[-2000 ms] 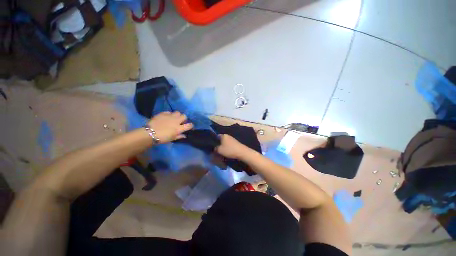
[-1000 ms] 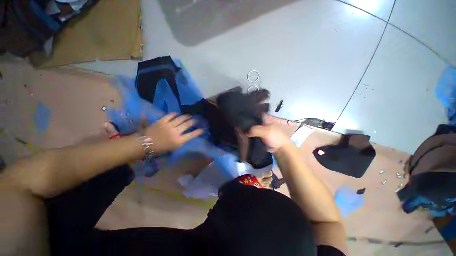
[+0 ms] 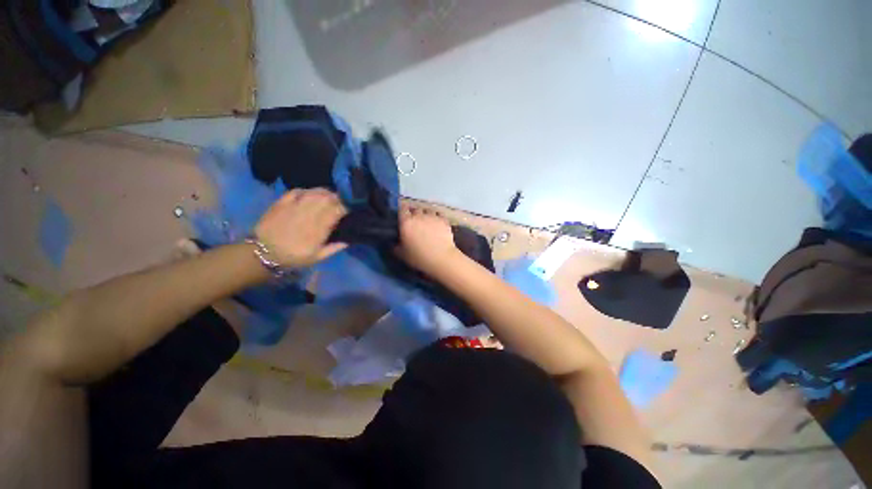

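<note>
My left hand [image 3: 298,227] lies on black cut panels with its fingers bent over their edge. My right hand [image 3: 426,237] is closed on the right end of the same dark panels [image 3: 367,227]. A bent dark piece with blue stands up between my hands. A stack of black panels [image 3: 292,148] with a blue strip lies just beyond my left hand. Blue separator sheets [image 3: 359,287] are spread under and around my hands. More dark panels show behind my right wrist, partly hidden by my forearm.
A black cut panel [image 3: 639,294] lies alone on the tan floor to the right. A brown and black bundle [image 3: 813,296] sits at the far right. Cardboard [image 3: 182,72] with dark offcuts is at upper left. White paper [image 3: 368,355] lies near my feet. Blue scraps lie about.
My right hand has moved left and down, closer to my left hand. The dark pieces it held raised a second ago are now bent up between the hands. The red basket has left the view.
</note>
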